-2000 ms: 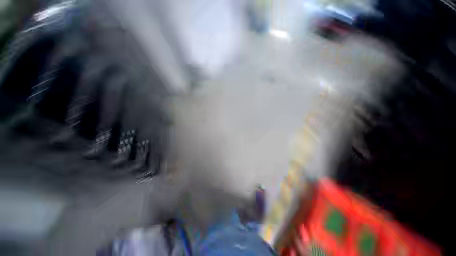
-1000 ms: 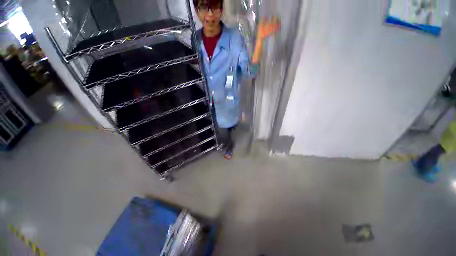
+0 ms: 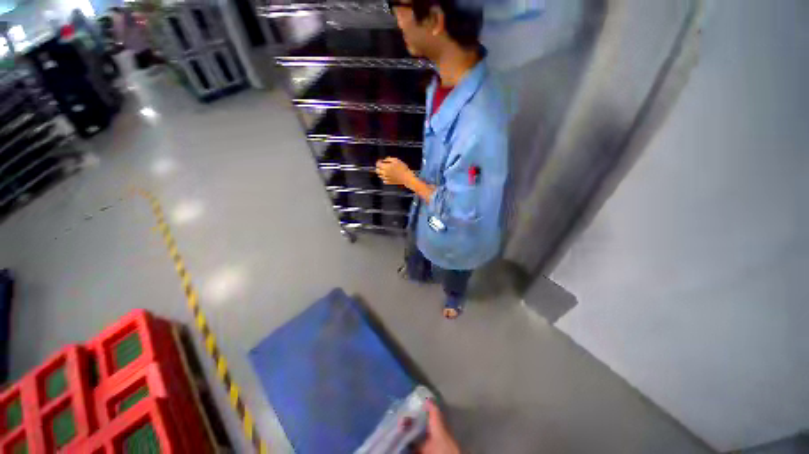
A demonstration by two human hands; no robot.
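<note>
The platform trolley's flat blue deck (image 3: pixel 330 372) lies low in front of me, at the bottom centre. Its silver-grey push handle (image 3: pixel 399 424) rises toward me over the deck's near right corner, cut off by the bottom edge. My right hand (image 3: pixel 435 433) is at the right end of the handle, with fingers against it. It is small, partly blurred and cut off by the bottom edge. My left hand is not in view.
A person in a blue smock (image 3: pixel 468 186) stands beyond the deck, beside a wire rack trolley (image 3: pixel 359 139). Red trays (image 3: pixel 133 381) are stacked at lower left, beyond yellow-black tape (image 3: pixel 197 310). A white wall (image 3: pixel 710 230) is on the right.
The view has turned toward the right-hand wall's left side, bringing red trays into view. The person appears closer, side-on, with the raised arm lowered. My right hand now shows at the handle.
</note>
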